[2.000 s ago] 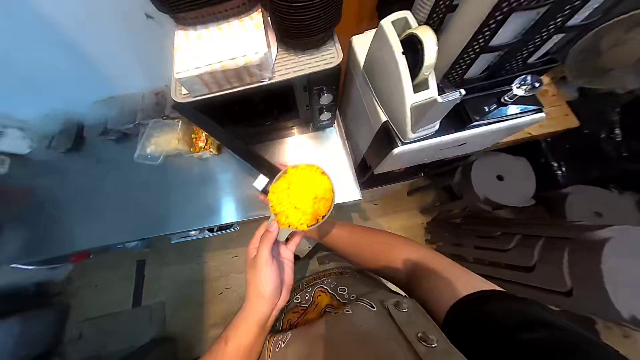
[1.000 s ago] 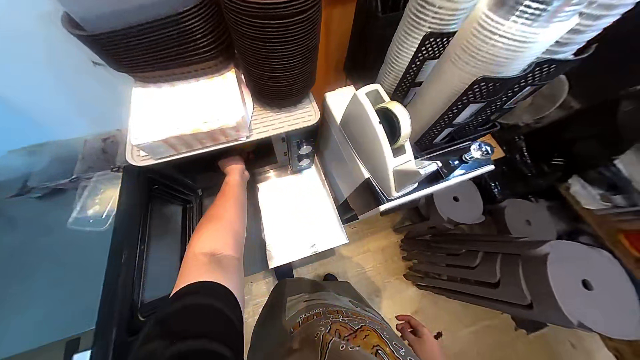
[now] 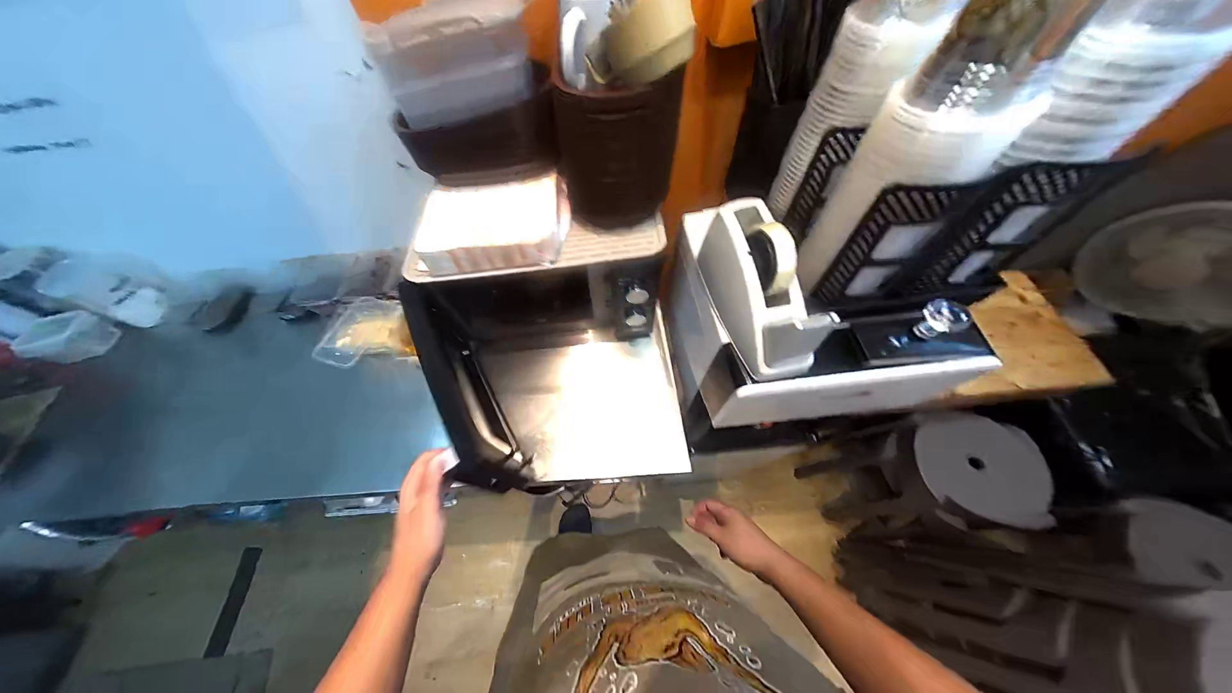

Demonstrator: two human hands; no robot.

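My left hand (image 3: 422, 505) is at the outer end of the black oven door (image 3: 452, 385), fingers around its edge. The door stands open on the left side of a countertop oven (image 3: 539, 298) with two knobs. The oven's inside is dark, and I cannot tell what is in it. A shiny metal surface (image 3: 606, 414) lies in front of the oven, right of the door. My right hand (image 3: 736, 539) hangs over the floor at the lower right, loosely curled, with nothing visible in it.
A paper-like stack (image 3: 491, 221) and a brown stack (image 3: 616, 144) stand on the oven. A tape dispenser (image 3: 784, 337) sits to its right, before stacked cups (image 3: 924, 154). A clear container (image 3: 361, 332) lies on the left counter (image 3: 241, 414). Large grey rolls (image 3: 982, 472) are at the right.
The bowl of yellow food held two seconds ago is no longer visible. My left hand, inside the oven one second ago, is now out at the door's edge. The door stands open in both later frames.
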